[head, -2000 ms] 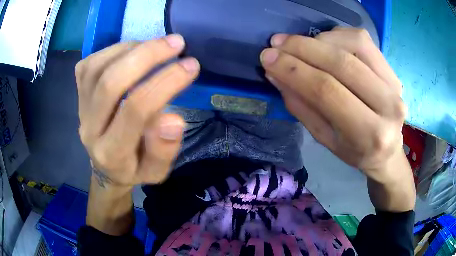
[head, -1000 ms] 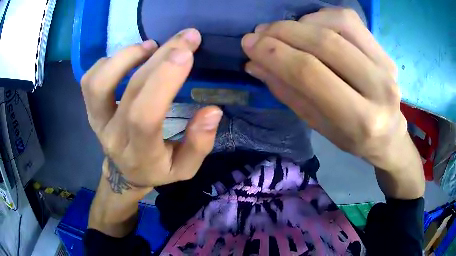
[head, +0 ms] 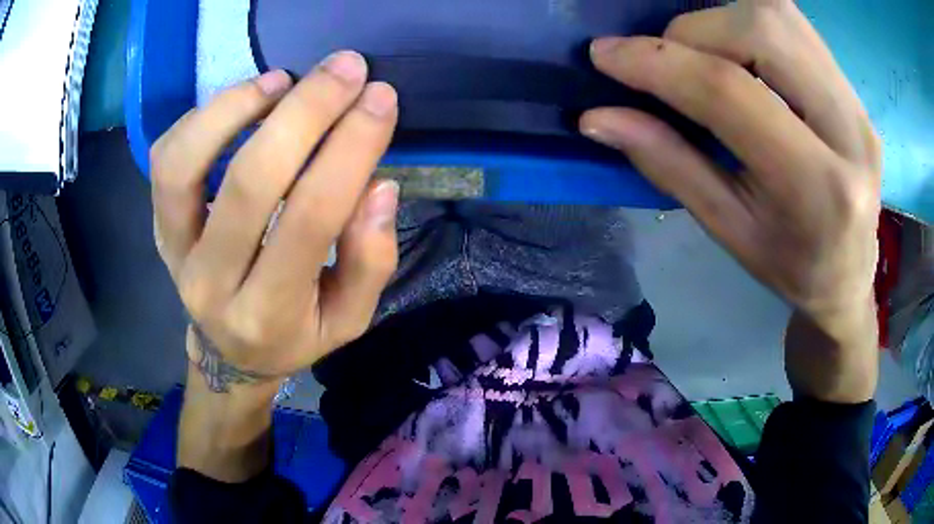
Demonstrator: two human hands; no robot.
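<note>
A dark oval base unit (head: pixel 451 31) lies in a blue tray (head: pixel 543 184), cut off by the top edge. A darker, strip-like band (head: pixel 481 84) runs along its near side; I cannot tell whether it is fully seated. My left hand (head: pixel 277 205) has its fingertips on the unit's near left part, its thumb apart in front of the tray rim. My right hand (head: pixel 758 143) is spread over the near right part, with a fingertip and the thumb apart on either side of the band. The hands hide both ends of the band.
White tray liner (head: pixel 227 41) shows left of the unit. A yellowed label (head: pixel 435 182) is on the tray's near rim. White sheets (head: pixel 36 92) lie at the far left. Green bench (head: pixel 891 113) is at the right. Blue (head: pixel 307 450) and green (head: pixel 739 415) containers stand below.
The tray and unit have shifted left and slightly up in the picture. My right hand's fingers have spread apart and moved right, showing more of the dark band. My left fingertips stay on the unit.
</note>
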